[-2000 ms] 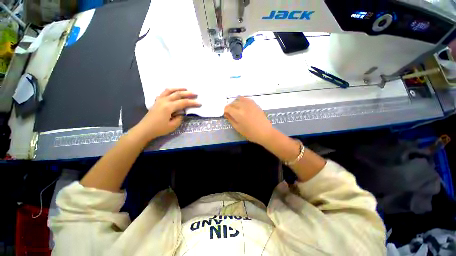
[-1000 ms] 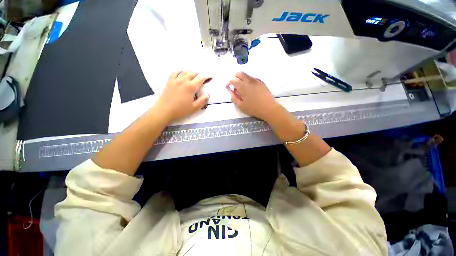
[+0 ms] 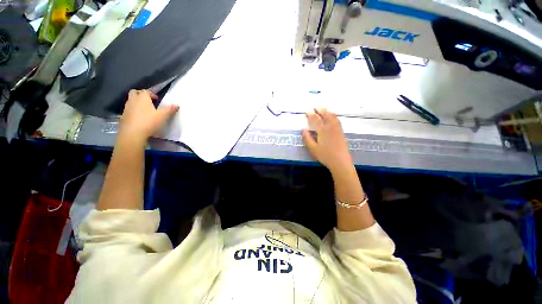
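A fabric panel (image 3: 208, 113), pale face up with a thin dark edge, lies left of the needle. Its rounded corner hangs over the table's front edge. My left hand (image 3: 142, 116) holds its left end, thumb on the pale face; the fingertips are partly hidden at a dark fold. A stack of dark grey panels (image 3: 154, 47) lies behind and left of this hand. My right hand (image 3: 325, 135) is on the white table right of the panel, fingers apart, holding nothing visible. The presser foot and needle area (image 3: 311, 53) is behind, between my hands.
The white JACK sewing machine (image 3: 380, 21) spans the back right. A black smartphone (image 3: 381, 62) and dark snips (image 3: 418, 110) lie under its arm. A ruler strip (image 3: 273, 140) runs along the front edge. A red crate (image 3: 41, 252) is lower left; dark fabric (image 3: 457, 219) is heaped lower right.
My left hand has moved left, away from my right hand, to the panel's left end. The pale panel now spreads over the front edge. My right hand is off the fabric. The view has shifted left.
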